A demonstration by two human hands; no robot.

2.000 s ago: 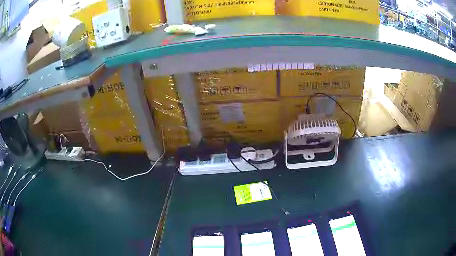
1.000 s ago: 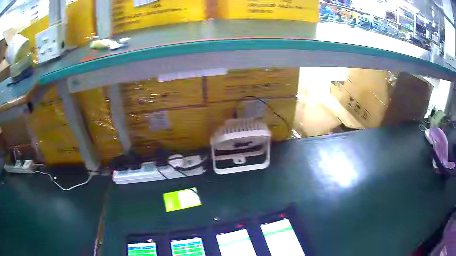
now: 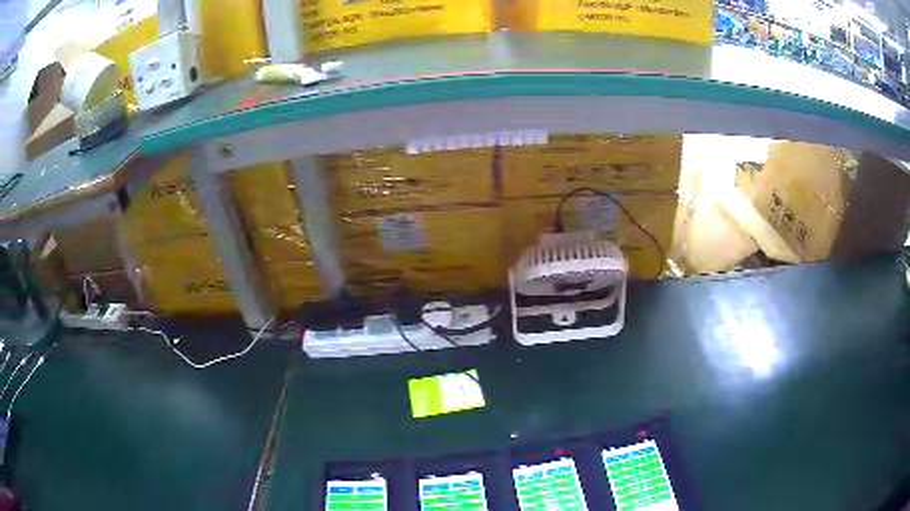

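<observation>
Several smartphones stand side by side at the near edge of the bench, cut off by the bottom of the picture. The leftmost phone (image 3: 356, 495), the second phone (image 3: 452, 493), the third phone (image 3: 549, 486) and the rightmost phone (image 3: 640, 476) have lit screens with green and blue bars on white. A yellow-green and white card (image 3: 446, 393) lies flat behind them. A thin black lead (image 3: 407, 334) runs from the power strip towards the card. Neither of my hands is in view.
A white power strip (image 3: 399, 336) and a white fan-like unit (image 3: 569, 288) stand against yellow cartons (image 3: 429, 245). A green-edged shelf (image 3: 479, 88) crosses above, bearing a socket box (image 3: 165, 70). White cables (image 3: 28, 379) lie at far left on the green mat (image 3: 798, 429).
The view has swung right, then partly back left. All the phone screens now show green and blue bars; two seconds ago they were mostly white. The person at the right edge is out of view.
</observation>
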